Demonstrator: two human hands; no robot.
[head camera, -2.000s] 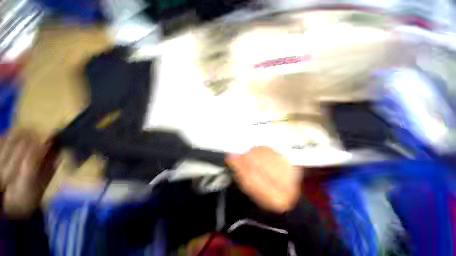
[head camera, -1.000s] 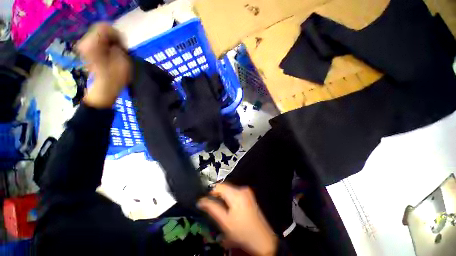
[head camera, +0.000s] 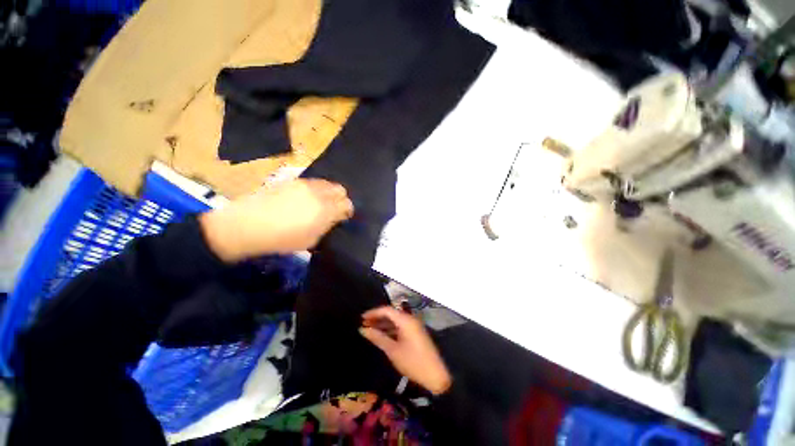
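Note:
Black garment panels (head camera: 375, 122) lie over the tan side surface and the left part of the white machine table. My left hand (head camera: 279, 219) is at their near edge, its fingertips closed on the black cloth. My right hand (head camera: 408, 347) is lower, over my lap below the table edge. Its fingers are curled with a gap between them, and no cloth shows in it. The cloth between my hands merges with my dark clothing, so its lower end cannot be told.
The cream sewing machine head (head camera: 641, 131) stands at right. Scissors with olive-yellow handles (head camera: 658, 335) lie near the front edge, beside folded black cloth (head camera: 728, 375). A blue basket (head camera: 52, 253) is below left. The tan surface (head camera: 253, 35) is at upper left.
The view has turned back towards the machine. The black strip stretched between my hands over the basket no longer shows. My left hand has come to the panels at the table edge.

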